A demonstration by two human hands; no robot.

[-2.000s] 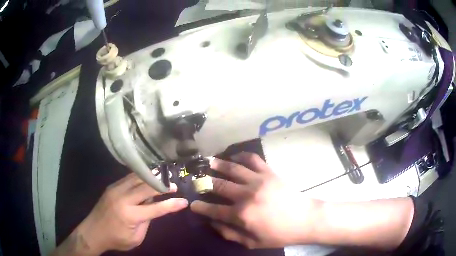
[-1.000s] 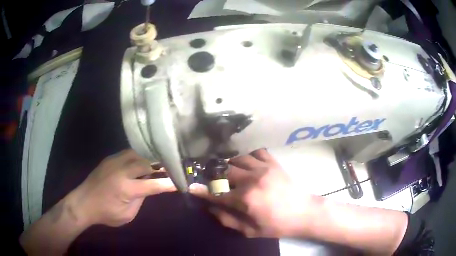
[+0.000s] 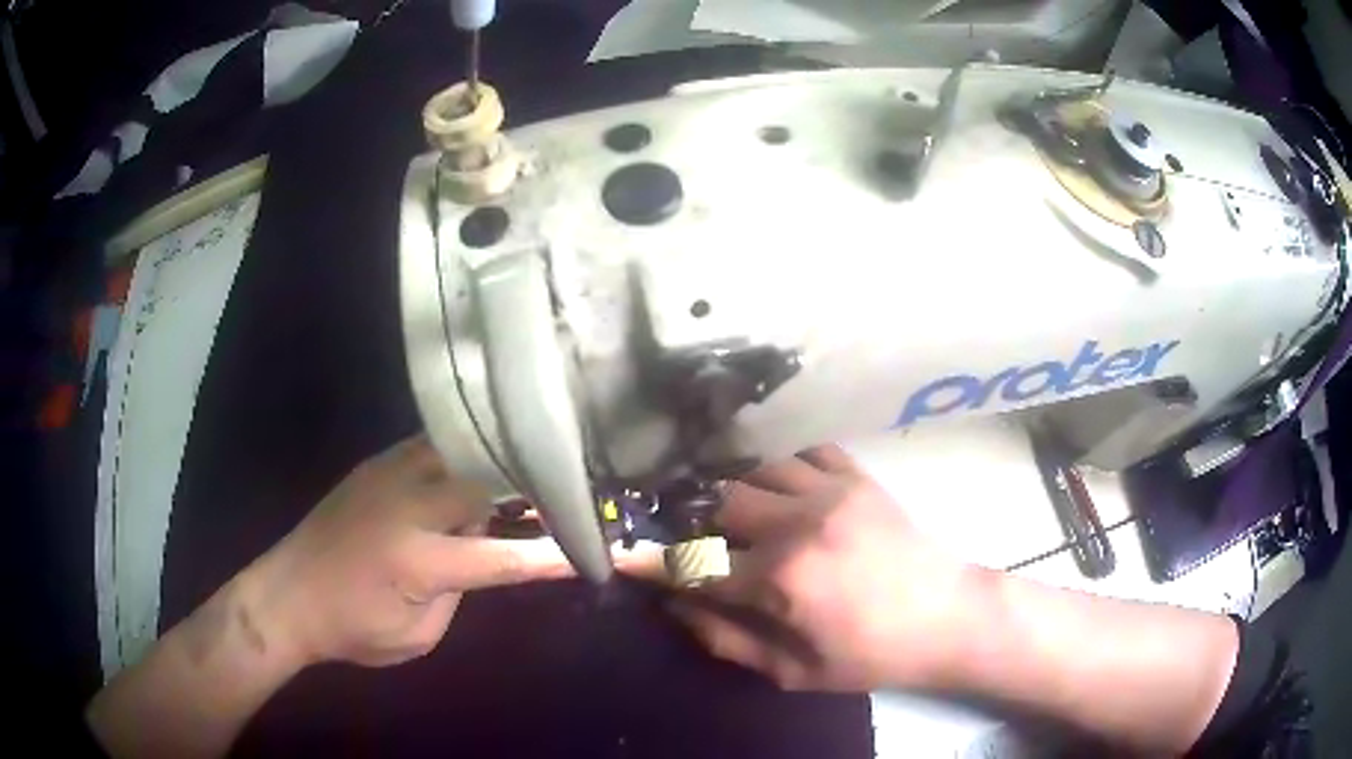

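A large dark purple garment panel [image 3: 593,682] lies on the table under the white sewing machine [image 3: 830,252] and runs back along its left side. My left hand [image 3: 393,556] lies on the cloth left of the presser foot area, index finger stretched toward it. My right hand [image 3: 830,571] lies on the cloth right of the foot, fingers partly behind the ribbed cream knob [image 3: 697,561]. The fingertips of both hands come close together by the foot. The needle, foot and any seam are mostly hidden by the head and fingers; whether either hand grips cloth does not show.
The white table edge [image 3: 171,356] shows at the left, with an orange object [image 3: 63,403] beyond it. Pale fabric scraps [image 3: 309,60] lie behind the machine. A thread guide [image 3: 472,141] stands on top of the head. A dark purple piece [image 3: 1223,512] lies at the machine's right end.
The view has shifted, so the machine sits further right and lower than at first. My left index finger now reaches straighter toward the foot, and more dark cloth shows at the machine's left.
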